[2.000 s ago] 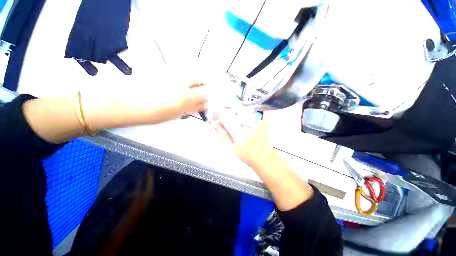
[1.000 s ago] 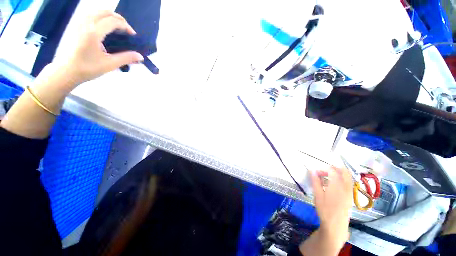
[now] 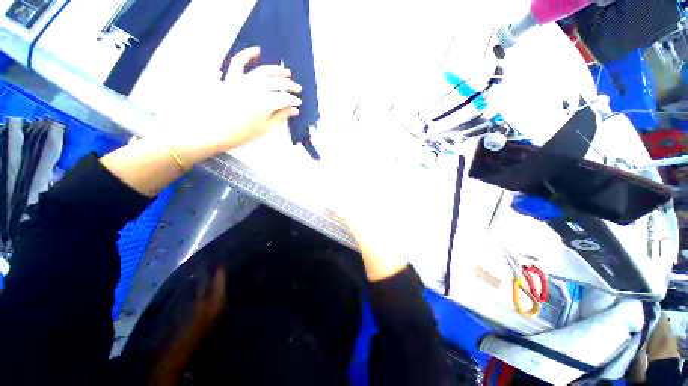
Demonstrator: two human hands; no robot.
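A dark cut panel [image 3: 283,56] lies on the white table, with a small dark tail [image 3: 309,147] at its near end. My left hand [image 3: 260,98] rests flat over the panel's left side with its fingers slightly spread. My right hand [image 3: 358,226] is over the table's front edge, washed out by glare, so its fingers and anything in them cannot be made out. A thin dark strip [image 3: 455,226] lies alone on the table between my right hand and the scissors. The needle area [image 3: 430,143] of the sewing machine is beyond it.
Scissors with red and orange handles [image 3: 529,290] lie at the table's right. A dark control panel [image 3: 566,181] and a pink thread cone [image 3: 558,7] are at the machine. Another dark piece [image 3: 147,45] lies at upper left. Striped bundles [image 3: 29,166] sit at far left. Another person's arm shows at lower right.
My left hand has moved right and changed from pinching the panel's end to lying flat on it. My right hand has left the thin strip and moved left. The view has shifted.
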